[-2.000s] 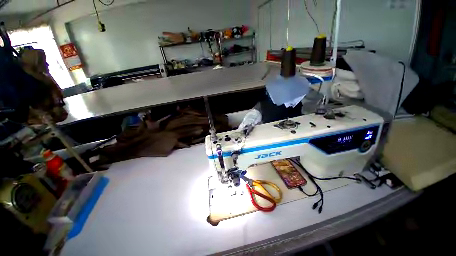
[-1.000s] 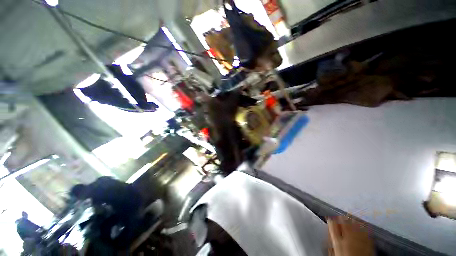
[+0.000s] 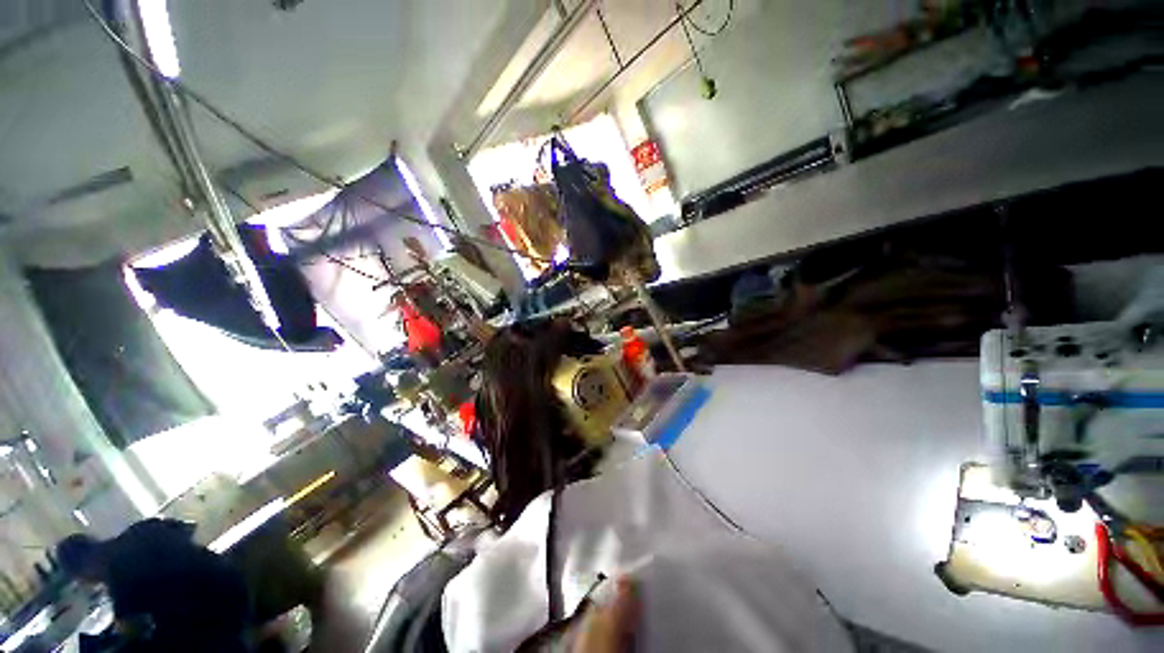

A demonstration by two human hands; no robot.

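A pale white-grey cloth (image 3: 696, 574) with dark edges lies over the near table edge and towards me at bottom centre. One bare hand (image 3: 610, 621) is at the bottom edge on this cloth, beside a dark edge strip. It is blurred and cut off, and I cannot tell whether it is my left or right, or whether it grips the cloth. My other hand is not visible. The sewing machine (image 3: 1085, 398) is at the right, its needle area (image 3: 1040, 520) brightly lit. Scissors with red and yellow handles (image 3: 1113, 577) lie beside it, cut off by the right edge.
A tray with a blue edge (image 3: 683, 418) and an orange-red bottle (image 3: 634, 351) stand at the table's left end, near a yellowish machine (image 3: 590, 389). Dark brown cloth (image 3: 881, 313) lies behind the tabletop. A person in dark clothes (image 3: 179, 580) is at lower left.
The view swung far left, then partly back right, bringing the machine head into view again. The pale cloth spreads wider, and the visible hand is now nearer bottom centre.
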